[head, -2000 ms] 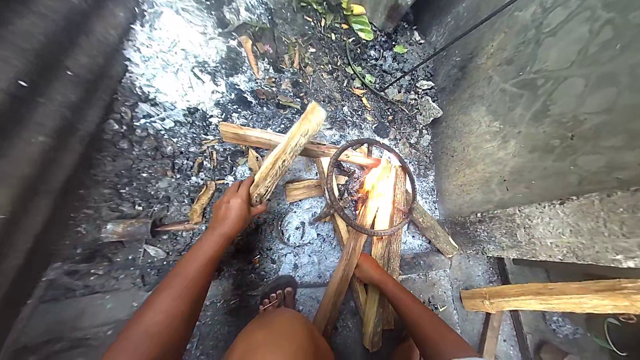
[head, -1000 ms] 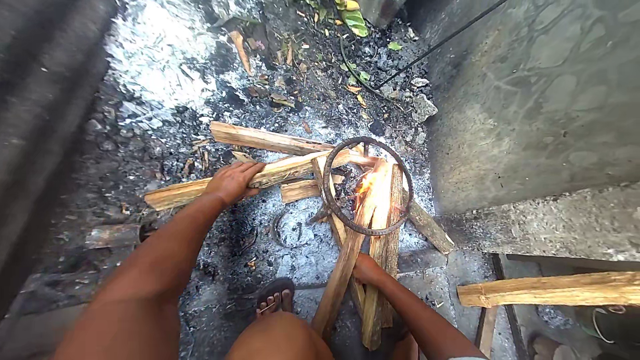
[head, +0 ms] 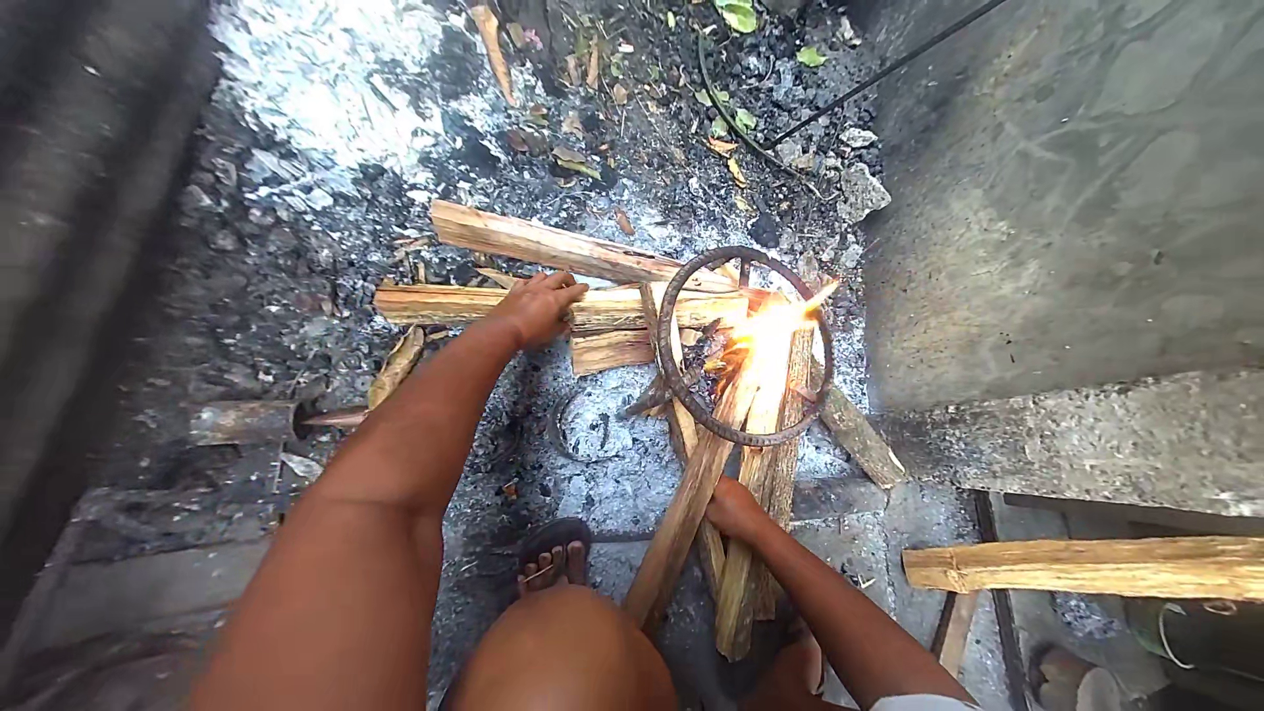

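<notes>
My left hand (head: 541, 308) grips a split firewood stick (head: 434, 304) lying crosswise, its right end under the round iron ring stand (head: 670, 341) beside the flames (head: 775, 331). Behind it, another split log (head: 533, 240) points at the fire, and a short wood piece (head: 612, 351) lies just in front. Several long sticks run from the fire toward me, among them a brown one (head: 681, 523) and a paler one (head: 736, 602). My right hand (head: 733, 506) is among these sticks, its fingers mostly hidden beneath the brown one, so its hold cannot be told.
A concrete wall (head: 1066, 217) rises at the right, with a ledge (head: 1106, 439) below. One more split log (head: 1076, 568) lies at lower right. White ash (head: 326, 89) covers the ground at upper left. A rusty metal tube (head: 242, 423) lies at left, near my sandalled foot (head: 553, 553).
My left hand held its stick raised and slanted; the stick now lies low with its end under the ring, and the hand has moved right along it. The flames have grown brighter.
</notes>
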